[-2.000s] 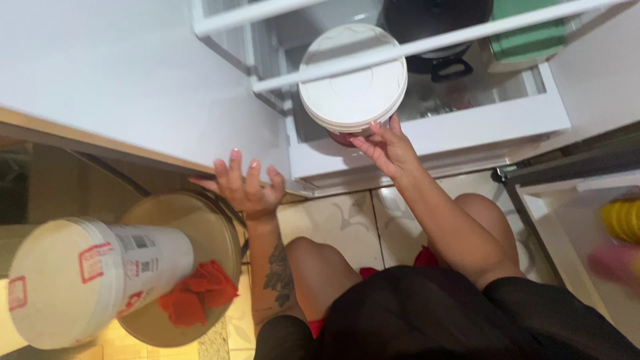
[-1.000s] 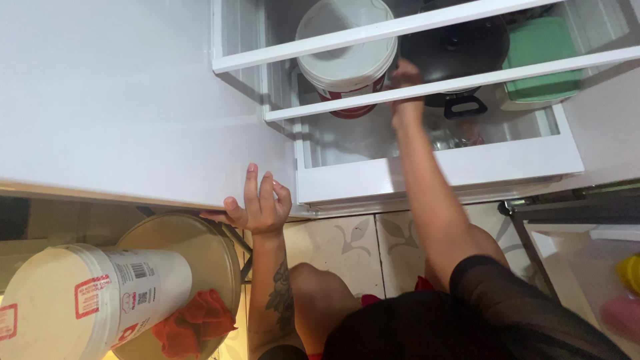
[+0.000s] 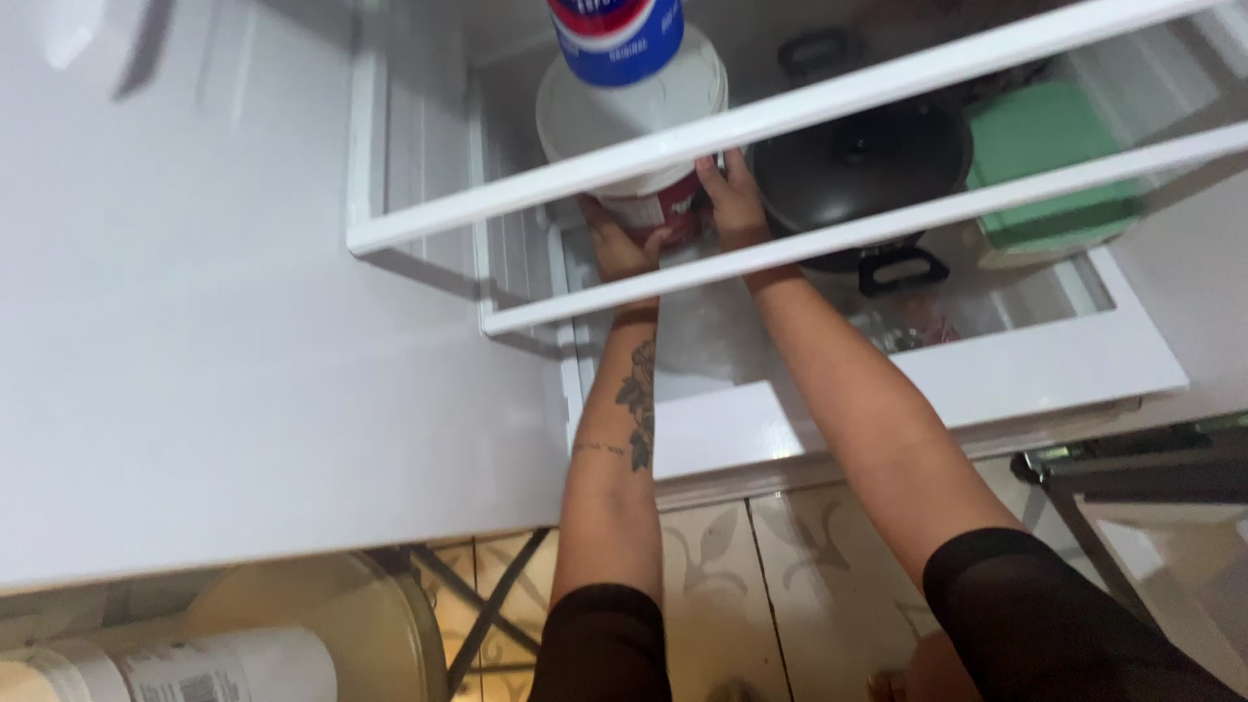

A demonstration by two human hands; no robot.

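A round plastic tub with a white lid [image 3: 624,127] and a red label stands inside the refrigerator, at the left of a glass shelf. My left hand [image 3: 622,244] holds the tub's lower left side. My right hand [image 3: 733,200] is against its right side, fingers near the lid's rim. The white front edges of two upper shelves pass over the tub and partly hide it. A blue, red and white container [image 3: 621,44] appears over the lid at the top of the view. Right of the tub is a black pot with a dark lid [image 3: 858,161].
A green container [image 3: 1053,166] lies right of the pot. Small glass items [image 3: 902,336] are near the front of the shelf. The white refrigerator door [image 3: 244,390] fills the left. At lower left, a white bucket [image 3: 234,668] lies by a round tan seat [image 3: 322,604].
My left hand has moved up from beside the door edge to the tub. My right hand remains at the tub's right side. The blue container has come into view as the view shifted.
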